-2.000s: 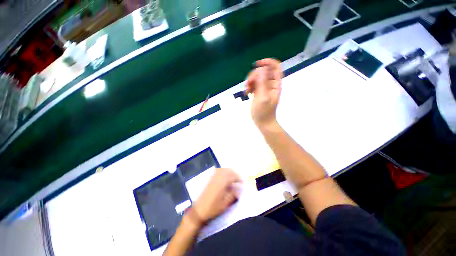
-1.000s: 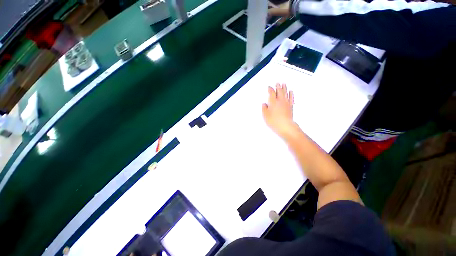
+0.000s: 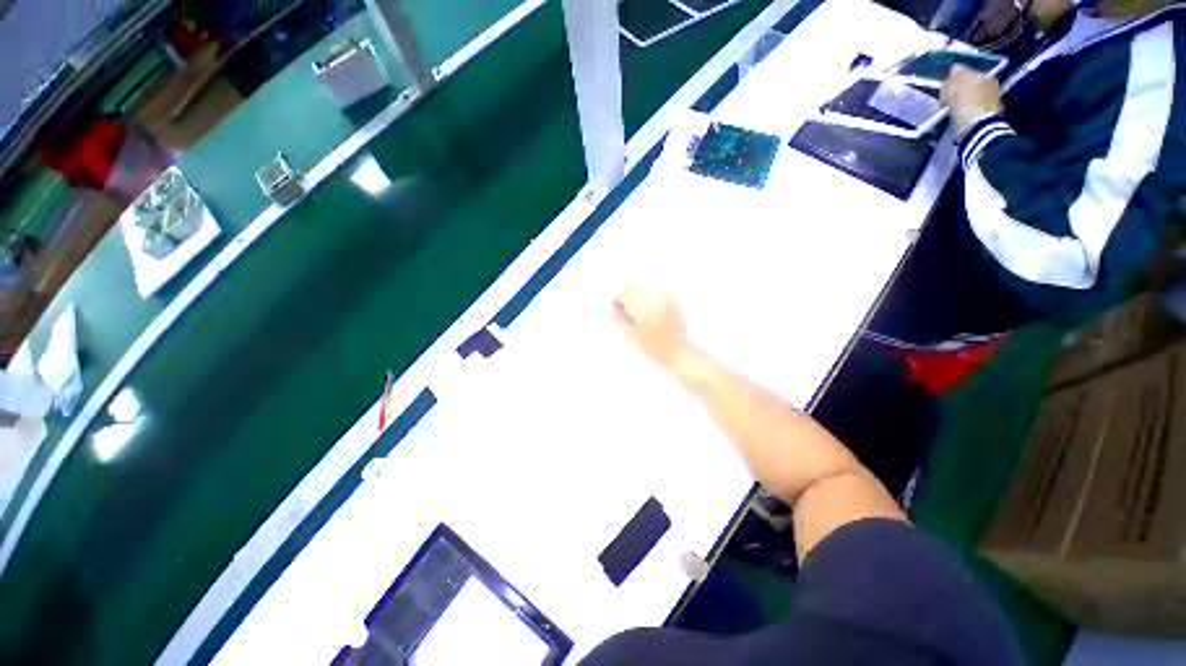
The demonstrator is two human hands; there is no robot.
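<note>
My right hand [image 3: 650, 323] is over the white bench [image 3: 546, 429], fingers curled in; whether it holds anything is hidden. My left hand is not clearly in view. The black holding fixture [image 3: 527, 609], with a dark recess and a white recess, lies at the lower edge, partly cut off. A matte black adhesive strip [image 3: 635, 541] lies on the bench right of the fixture. Small black tape pieces [image 3: 480, 342] lie near the far bench edge.
A red-tipped thin tool [image 3: 386, 401] is at the far edge. A unit with a green board [image 3: 735, 155] lies further right. Another person's hand [image 3: 973, 98] holds a white-framed unit [image 3: 934, 65] above a dark fixture [image 3: 865, 154]. A post [image 3: 596, 104] stands beyond the bench. Cartons [image 3: 1106, 481] stand lower right.
The view has swung right. My right hand has gone from open and spread to curled and moved back along the bench. The other person now holds up a unit.
</note>
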